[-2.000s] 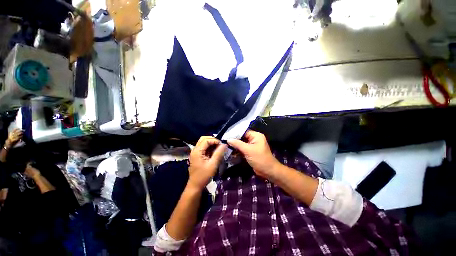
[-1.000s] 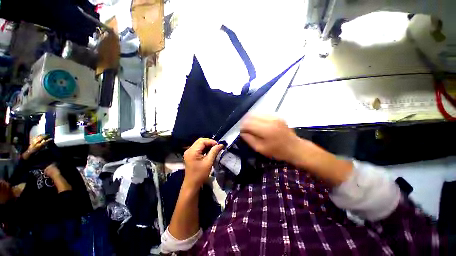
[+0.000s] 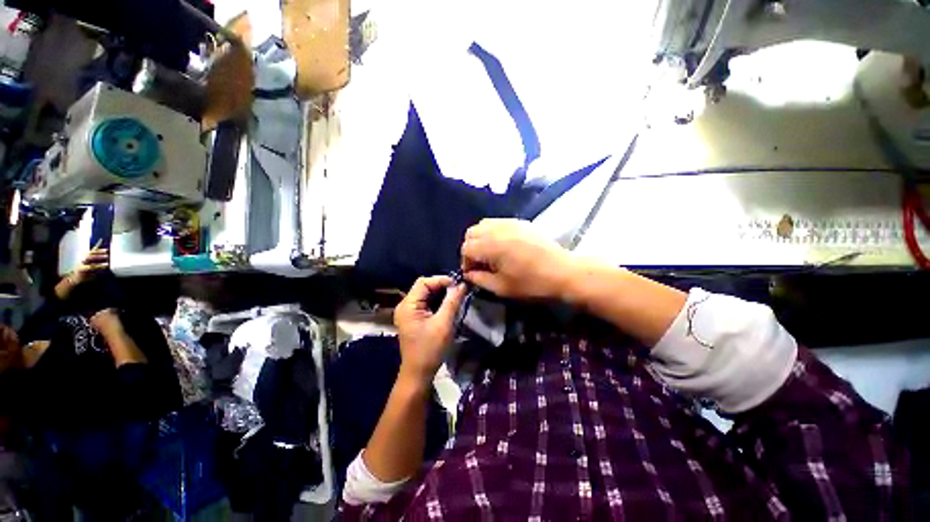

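Observation:
A navy fabric panel (image 3: 413, 209) with a pointed upper corner lies over the table's front edge and hangs toward my lap. A narrow navy strip (image 3: 507, 97) runs up from it on the white surface. My left hand (image 3: 429, 318) pinches the edge of the navy panel between thumb and fingertips. My right hand (image 3: 513, 259) pinches the same edge right beside it, its fingers nearly touching the left ones. A bit of white fabric (image 3: 483, 319) shows below my hands. The exact fold between the fingertips is too small to tell.
The sewing machine (image 3: 816, 22) stands at the upper right, above the table's ruler scale (image 3: 816, 228). Red scissor handles (image 3: 915, 224) are at the right edge. A teal-wheeled machine (image 3: 126, 147) and another person's hands (image 3: 90, 267) are at left. Brown cardboard (image 3: 318, 43) lies upper left.
My right hand has left the edge, swung across it, and come back to pinch beside my left hand. The navy panel's right-hand point has dropped lower. The view has shifted, showing more sewing machine.

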